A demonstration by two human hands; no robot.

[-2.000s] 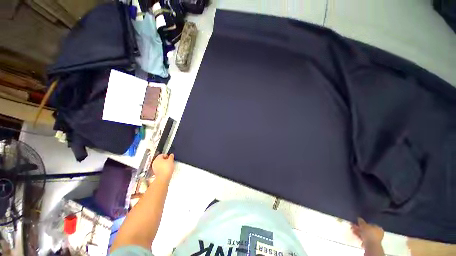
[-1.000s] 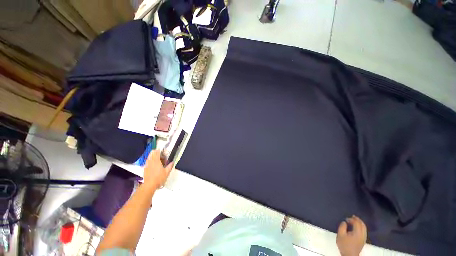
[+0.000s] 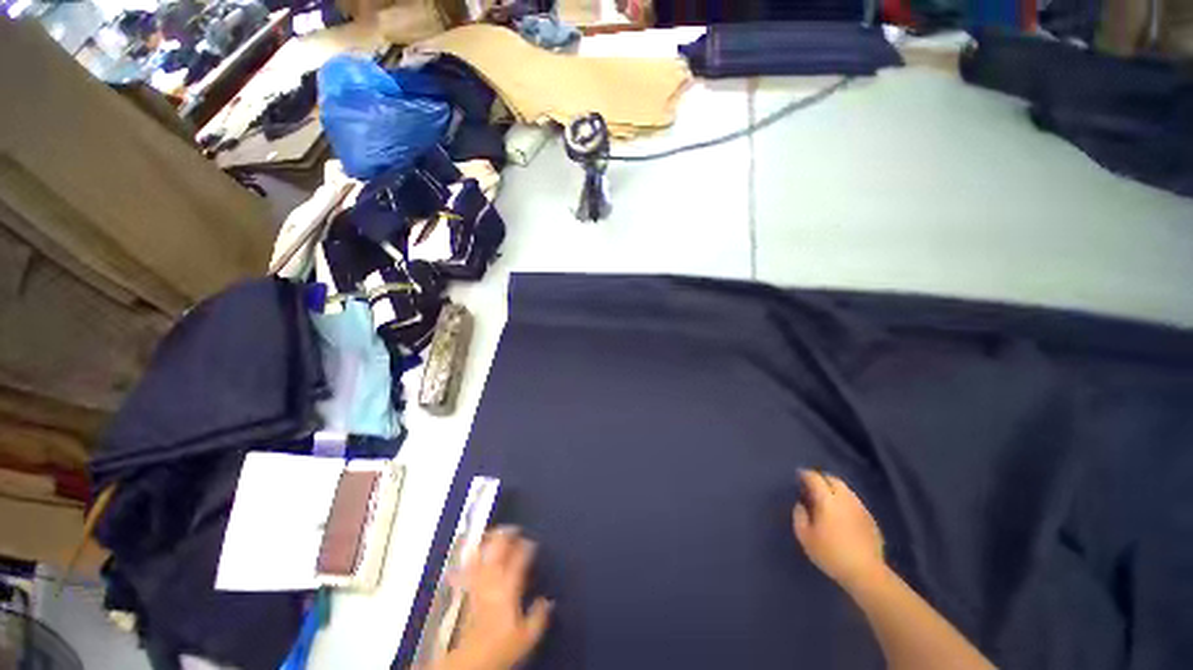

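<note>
The dark fabric ply [image 3: 654, 432] lies over the table, flat at its left end and rippled on the right. A flat shiny metal bar [image 3: 478, 513] lies along the fabric's left end. My left hand [image 3: 497, 596] is blurred, its fingers spread beside and partly over the lower part of the bar; it shows no clear hold. My right hand [image 3: 837, 524] is over the middle of the fabric, left of the ripples, its fingers loosely bent and no cloth visibly pinched.
A mottled block [image 3: 448, 360], white papers with a brown box-like object [image 3: 348, 524] and a dark fabric heap [image 3: 209, 380] are on the left. Cut bundles [image 3: 406, 236], a blue bag [image 3: 380, 118], a corded handheld cutter [image 3: 589, 164] and tan sheets [image 3: 563, 79] are farther back.
The bar has moved from the table beside the fabric onto its left end. Both hands have moved inward over the cloth. The view has tilted up, showing the table's far side.
</note>
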